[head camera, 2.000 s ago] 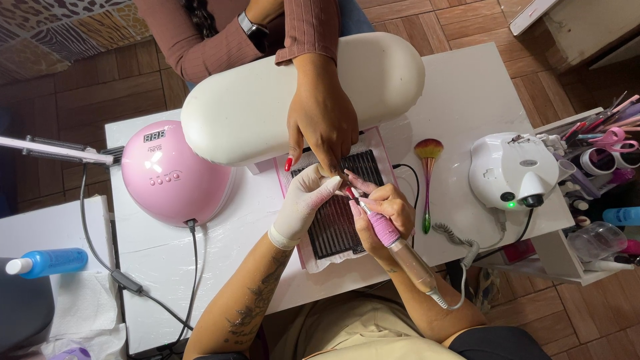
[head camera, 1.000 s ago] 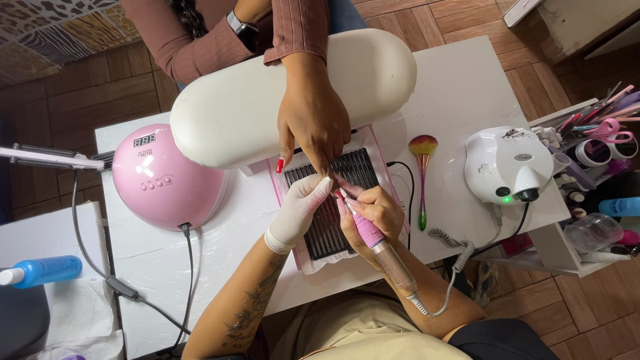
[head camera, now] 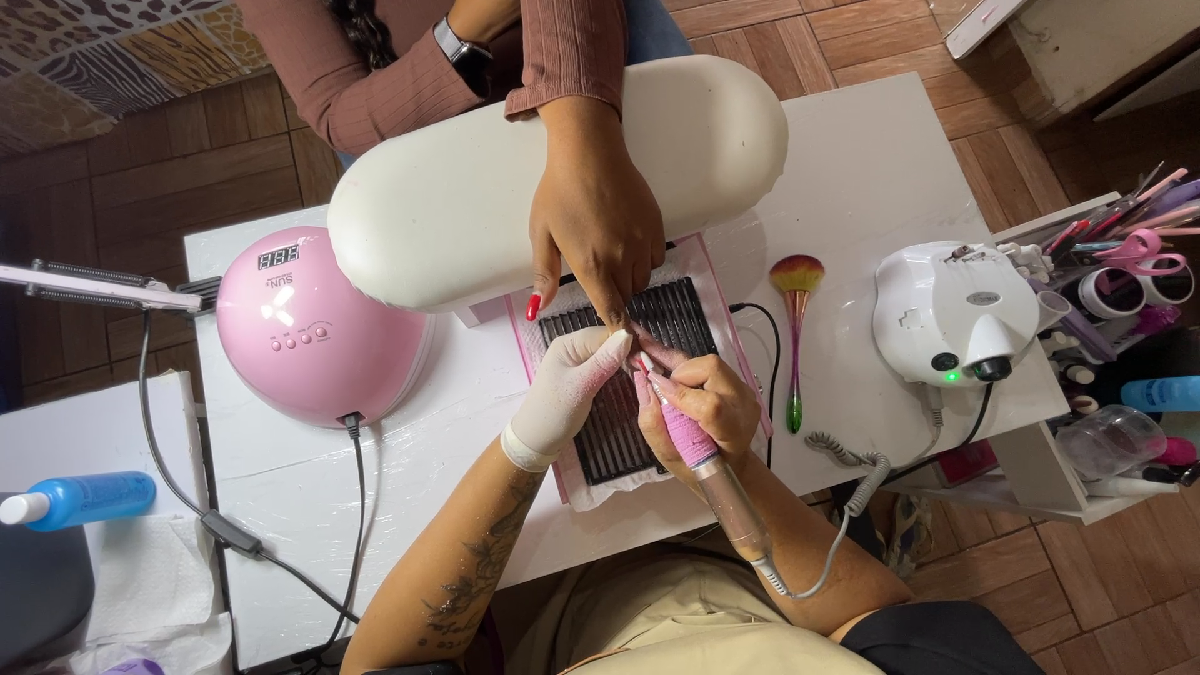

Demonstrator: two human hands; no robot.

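My left hand (head camera: 565, 389), in a white glove, pinches a fingertip of another person's hand (head camera: 600, 211). That hand reaches over a cream padded armrest (head camera: 562, 178); its thumb has a red nail. In my bare right hand (head camera: 708, 403) is an electric nail drill handpiece (head camera: 727, 487) with a pink wrapped grip, its tip at the held finger. Fine dust shows on my glove. Beneath both hands lies a nail dust collector (head camera: 600, 441) with a black slatted grille. A coiled cord links the handpiece to a white drill control unit (head camera: 952, 314) with a green light.
At left stand a pink nail lamp (head camera: 314, 328), a blue bottle (head camera: 89, 500) and a cord with an inline switch (head camera: 232, 534). A dusting brush (head camera: 796, 337) lies right of the collector. A shelf unit at right holds pink scissors (head camera: 1139, 253), jars and several tools.
The view has shifted slightly. My hands stay at the other person's finger, with the drill handpiece still in my right hand.
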